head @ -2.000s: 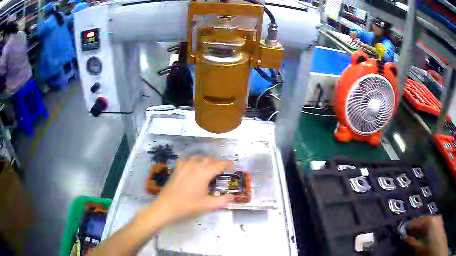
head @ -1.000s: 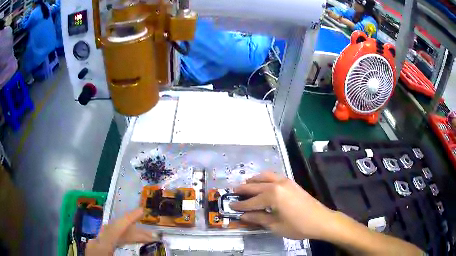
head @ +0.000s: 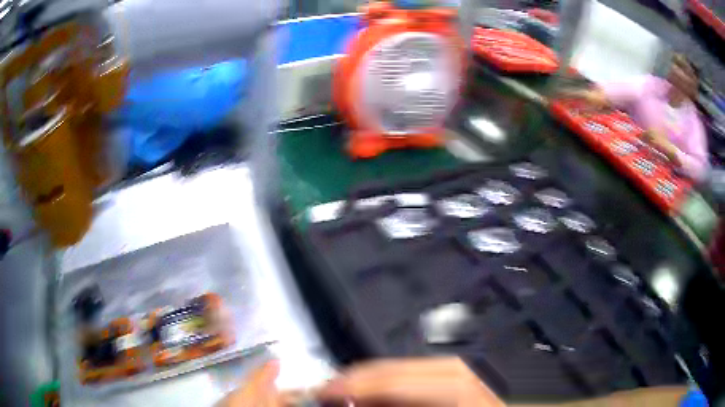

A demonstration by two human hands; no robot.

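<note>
The view is blurred. My left hand (head: 256,386) shows only as fingers at the bottom edge. My right hand (head: 417,381) reaches in from the lower right, its fingers close to the left ones. A small dark and silvery patch lies between them, too blurred and cut off to name. The left orange fixture (head: 107,359) has black and white parts on it. The right orange fixture (head: 216,314) bears a watch-like unit (head: 184,327) with a dark rim and yellow inside. Silver-white parts (head: 494,239) and a white piece (head: 447,323) lie in the black foam tray (head: 397,274).
The gold-brown press head (head: 63,183) hangs at the left above the press table (head: 171,203). Small black scraps (head: 87,302) lie behind the left fixture. An orange fan (head: 405,79) stands behind the tray. A person in pink (head: 664,111) is at orange-red trays (head: 616,147), upper right.
The view has swung right, so the press now sits at the left. My right hand has left the right fixture, where a unit with yellow inside now shows. Both hands are close together at the bottom edge.
</note>
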